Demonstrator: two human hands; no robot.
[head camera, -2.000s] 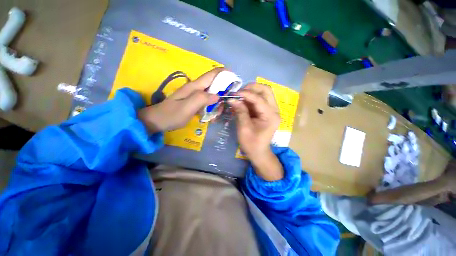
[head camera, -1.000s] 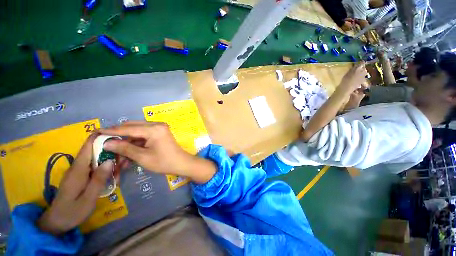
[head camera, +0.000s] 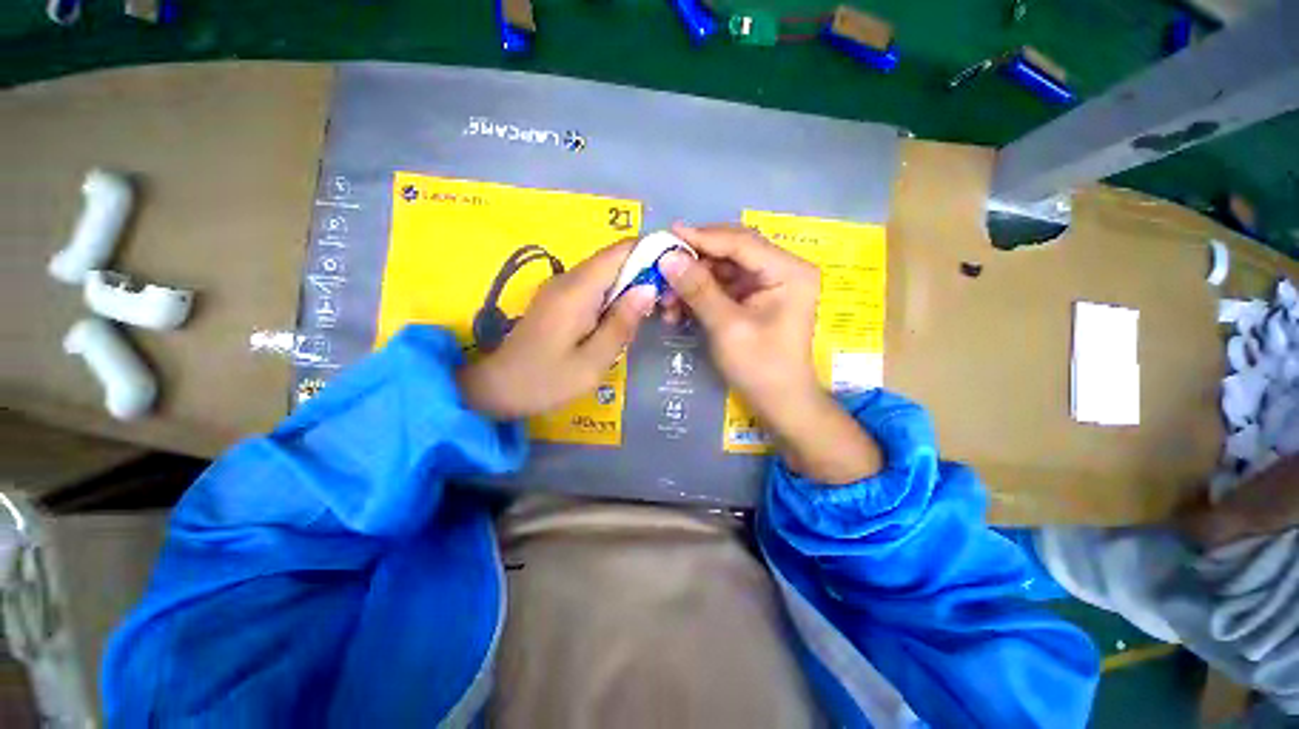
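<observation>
A white housing shell (head camera: 654, 249) is held over the middle of the printed mat. A bright blue battery (head camera: 651, 279) shows inside its open side, partly covered by fingers. My left hand (head camera: 556, 346) grips the shell from the left. My right hand (head camera: 755, 313) is at the shell's right side, its thumb on or close to the blue part and its fingers around the shell's upper end. No circuit board or wires can be made out at the shell.
The printed grey-yellow mat (head camera: 428, 128) lies on brown cardboard. Three white shells (head camera: 111, 368) lie at left. A white card (head camera: 1106, 363), a small white parts pile (head camera: 1261, 373) and a person's sleeve (head camera: 1168, 584) are at right. A metal post (head camera: 1154, 121) stands before the green conveyor (head camera: 342, 32) carrying battery units.
The view has swung back left from the neighbouring person to the mat. The green board seen in the shell one second ago no longer shows; the blue battery shows there now.
</observation>
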